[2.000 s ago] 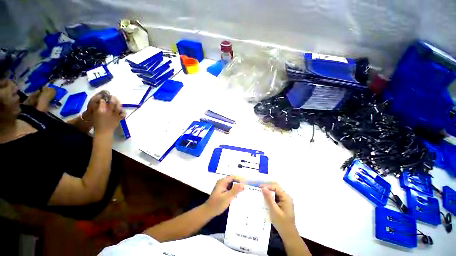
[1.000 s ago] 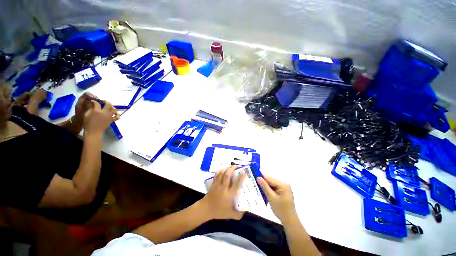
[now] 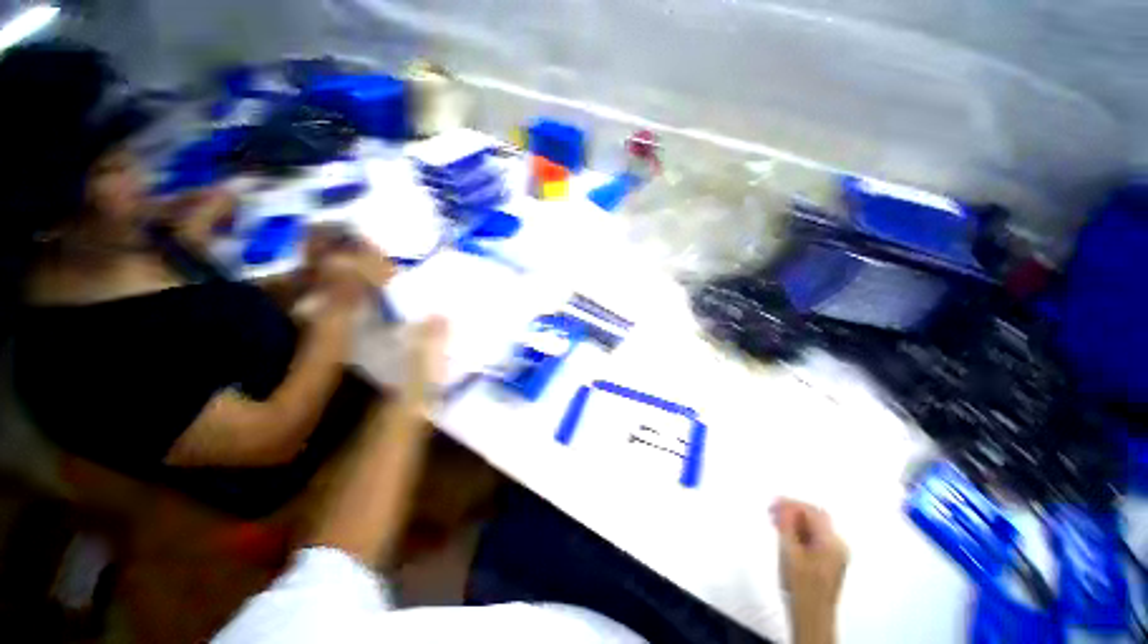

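Note:
The view is blurred. My left hand is stretched out to the left, over the table's front edge near the neighbouring worker; whether it holds anything cannot be told. My right hand is above the table at right of centre, fingers curled, with nothing visible in it. A flat printed card, white with blue edges and a cable picture, lies between my hands. Behind it to the left are a blue tray and a narrow dark-and-white striped piece.
A person in black sits at left, hands over the table. A stack of packs stands behind. A cable pile lies at right, with filled blue trays in front. A clear plastic bag lies by the wall.
The folded white card is no longer between my hands. My left hand has moved far left; my right hand has moved right, away from it. The view has swung left and blurred.

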